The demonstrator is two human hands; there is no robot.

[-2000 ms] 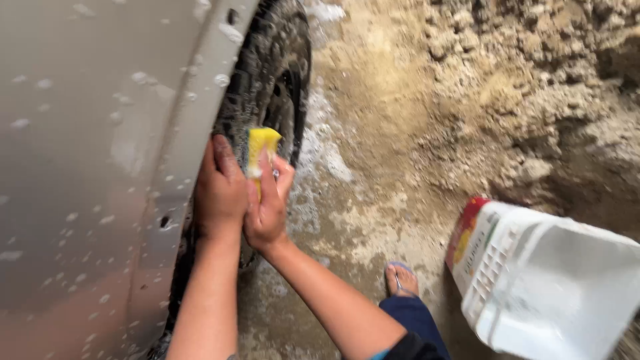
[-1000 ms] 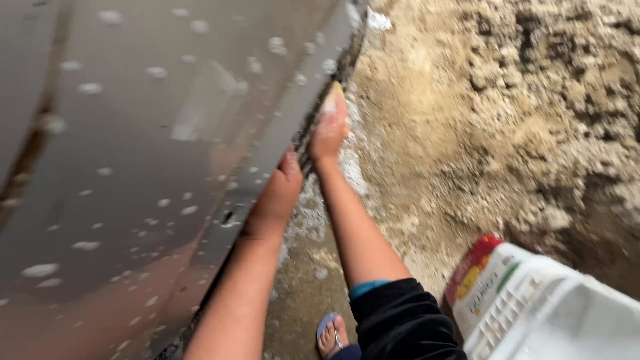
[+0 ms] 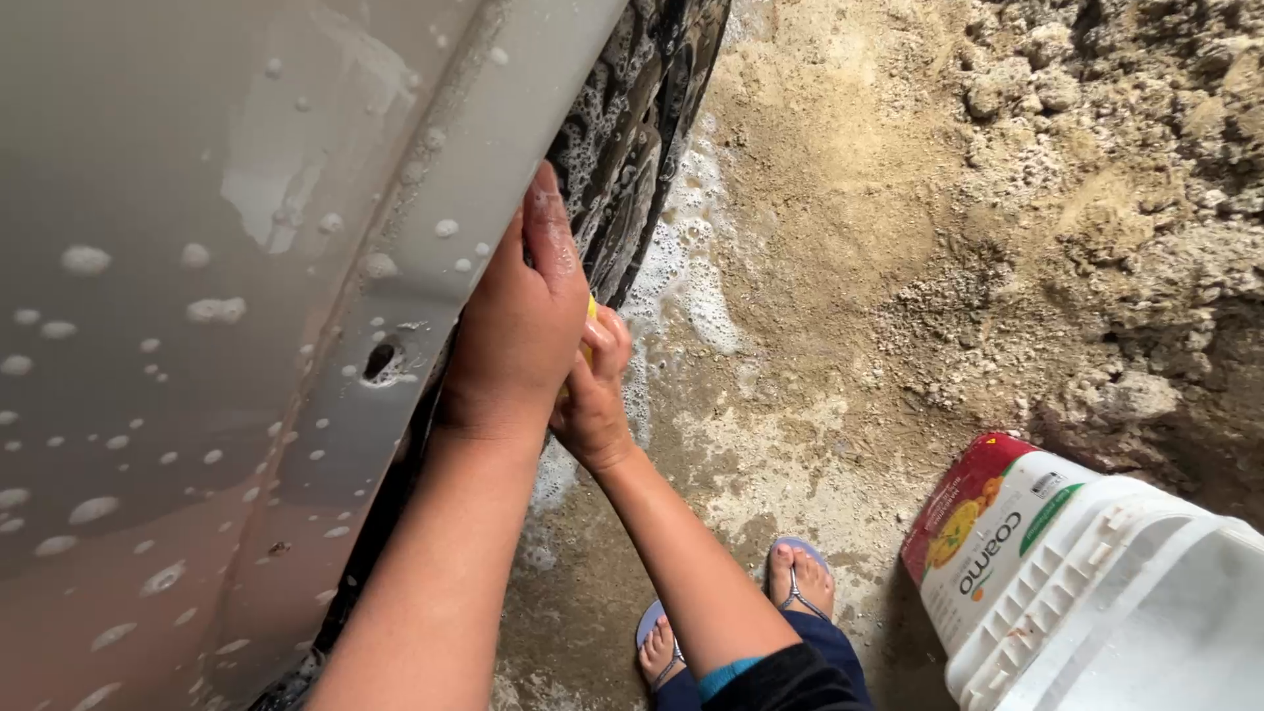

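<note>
My right hand point(image 3: 595, 395) is closed around a yellow sponge point(image 3: 592, 321), of which only a sliver shows behind my left hand. My left hand point(image 3: 523, 316) lies at the edge of the silver car body panel point(image 3: 326, 247), thumb up along the rim; its fingers are hidden behind the panel edge, so its grip does not show. Just beyond both hands is the soapy black car wheel point(image 3: 632, 128), partly covered by the panel. Drops of foam dot the panel, and a small dark hole is in it near my left wrist.
A white plastic bucket point(image 3: 1076, 592) with a red printed side stands at the lower right. Soap suds point(image 3: 691, 267) lie on the wet ground beside the wheel. Rough, broken earth point(image 3: 1116, 197) fills the upper right. My sandalled feet point(image 3: 800, 578) are at the bottom.
Two seconds ago the sponge showed plainly in my right hand against the wheel; now it is mostly hidden. Since one second ago my right hand has moved back toward me, beside my left. The view has shifted.
</note>
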